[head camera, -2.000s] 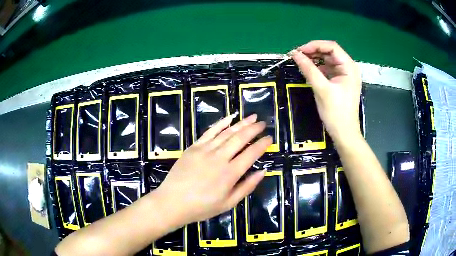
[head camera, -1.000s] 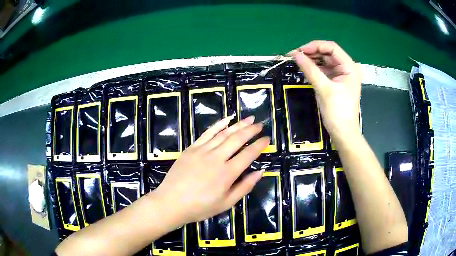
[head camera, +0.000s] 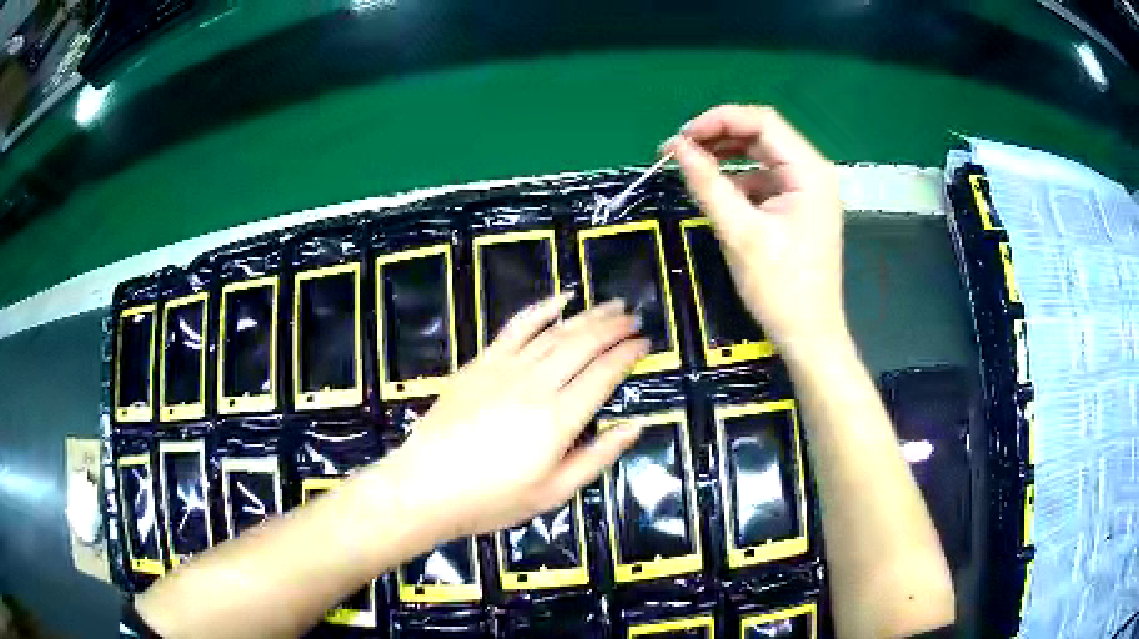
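Note:
Yellow-bordered dark panels (head camera: 327, 335) lie in rows on a black tray with shiny wrinkled film (head camera: 362, 431). My right hand (head camera: 777, 219) pinches a thin pale cotton swab (head camera: 646, 184) above the tray's far edge. The swab's tip is at or just above the film by the top end of a far-row panel (head camera: 628, 268); contact cannot be told. My left hand (head camera: 531, 406) is flat over the tray, palm down, fingers slightly apart, fingertips over that panel's lower part. It hides parts of neighbouring panels.
A white pad (head camera: 84, 506) sits on tan cardboard (head camera: 88, 559) left of the tray. At right are a loose dark panel (head camera: 922, 418) and a second black tray (head camera: 996, 312) under a white ribbed sheet (head camera: 1087, 375). A pale strip (head camera: 375, 204) and green surface (head camera: 437, 125) lie beyond.
The view has shifted, and the tray appears further left. Both hands are now about one panel further right along the far row. The swab is tilted more steeply, its tip nearer the panel's top end.

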